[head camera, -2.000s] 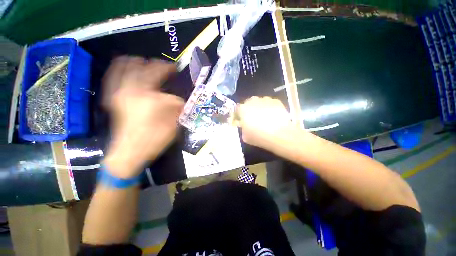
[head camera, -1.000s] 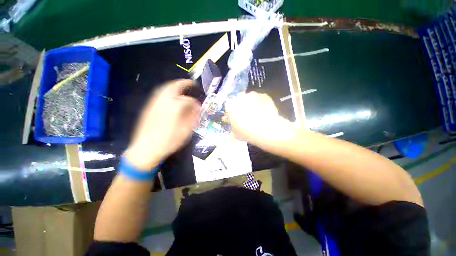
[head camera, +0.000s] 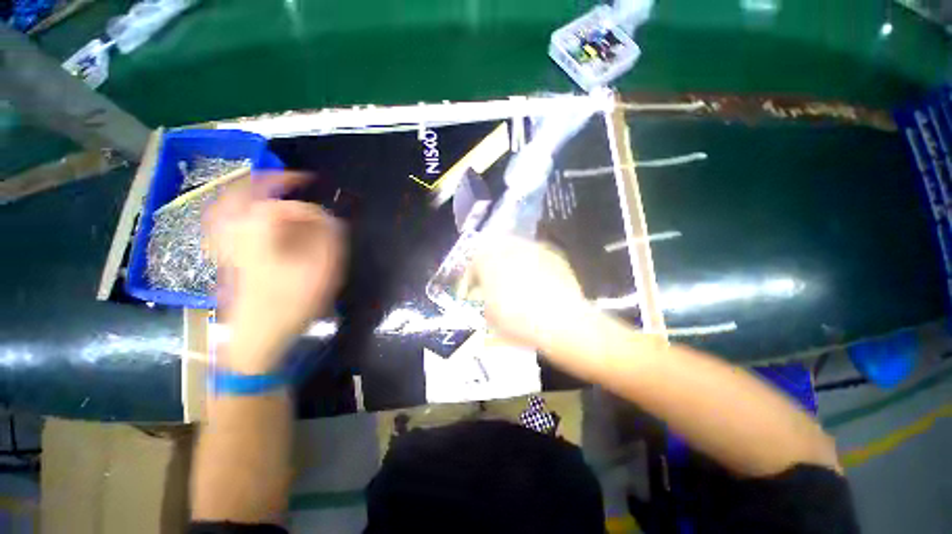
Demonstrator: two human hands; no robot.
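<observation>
My left hand [head camera: 277,266], blurred and with a blue band at the wrist, is over the right side of the blue parts bin [head camera: 274,156]. Its fingers are too blurred to tell if they hold anything. The bin holds a silver-grey mass of metal findings [head camera: 175,245] with a yellow strip [head camera: 204,188] across it. My right hand [head camera: 522,287] is at the right side of the clear parts box [head camera: 449,276] on the black printed mat [head camera: 386,209]; its fingertips are washed out by glare. A clear plastic bag [head camera: 532,172] trails up from the box.
Another clear box with coloured pieces [head camera: 593,47] sits on the green strip behind the mat. One more clear box [head camera: 89,65] with a bag is at the upper left. Blue trays [head camera: 924,177] stand at the right edge. Masking tape [head camera: 632,209] runs along the mat's right side.
My left hand has moved left from the clear box to the bin. My right hand stays by the box. The view has shifted, and more of the green strip and its boxes shows.
</observation>
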